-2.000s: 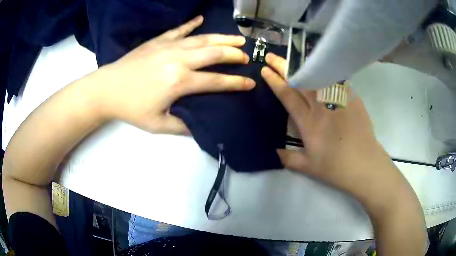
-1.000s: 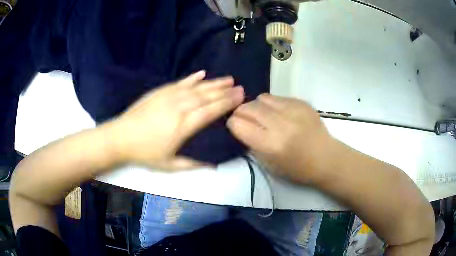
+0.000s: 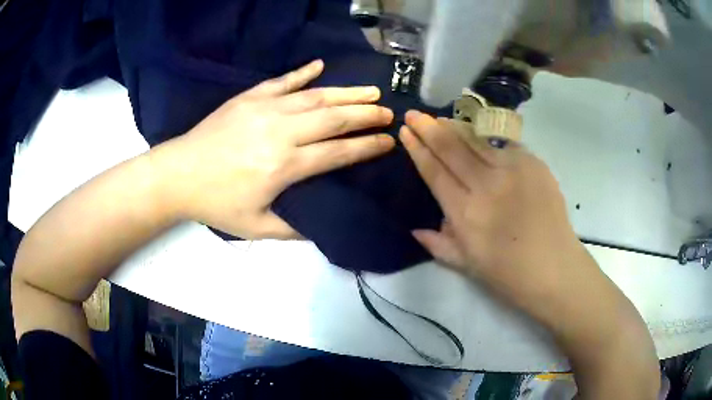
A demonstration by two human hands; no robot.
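Observation:
The dark navy garment piece point(image 3: 351, 211) lies under the presser foot point(image 3: 402, 74), its rounded end towards the table's front edge. My left hand point(image 3: 273, 152) lies flat on the cloth, fingers spread and pointing right, thumb at the cloth's lower left edge. My right hand point(image 3: 492, 211) rests on the cloth's right edge, fingertips just below the foot and thumb near the rounded end. A thin dark loop of cord or tape point(image 3: 410, 320) hangs from the cloth's lower end onto the table. The needle tip cannot be made out.
The sewing machine head point(image 3: 468, 47) with its ribbed cream knob point(image 3: 498, 123) stands above my right hand. Large navy folds point(image 3: 195, 39) cover the back left of the white table point(image 3: 258, 289). A small metal part point(image 3: 695, 251) is at the right. My lap shows below the curved front edge.
Compared with one second ago, my hands have spread apart on the cloth and moved up near the foot, my right hand flattening. The loop now lies open to the right.

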